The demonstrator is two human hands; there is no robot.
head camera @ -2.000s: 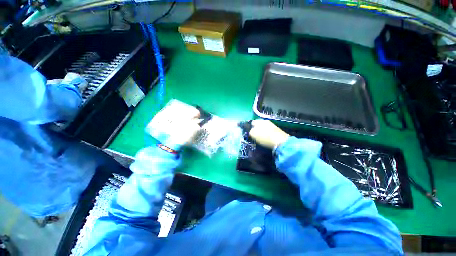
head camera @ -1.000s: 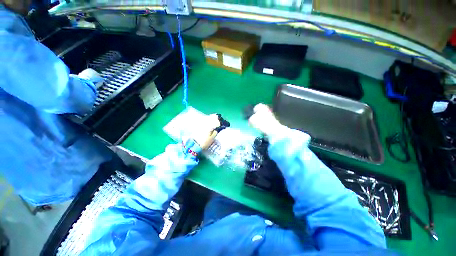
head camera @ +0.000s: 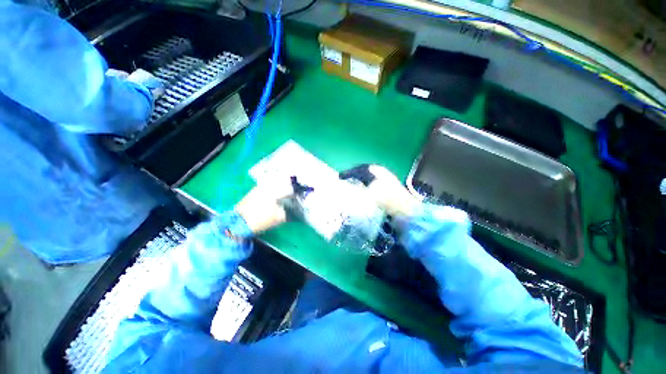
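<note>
A clear, shiny plastic wrap or bag point(head camera: 332, 212) lies over the green mat in front of me, its middle washed out by glare. A pale flat sheet or packet point(head camera: 288, 164) lies at its left end. My left hand point(head camera: 274, 204), with black finger tips, is closed on the plastic's left edge. My right hand point(head camera: 383, 191), also with black tips, is on the plastic's upper right side; glare hides whether its fingers grip. What is inside the plastic cannot be told.
A steel tray point(head camera: 504, 175) with small black parts stands right. A bin of silvery leaded parts point(head camera: 566, 310) is at front right. A labelled carton point(head camera: 365, 47) and flat black trays point(head camera: 443, 73) are behind. A person in blue point(head camera: 66, 80) works at a black tote point(head camera: 190, 142) on the left.
My right hand has come down from above the plastic onto its upper right side. My left hand has moved to the plastic's near left edge. The view has shifted.
</note>
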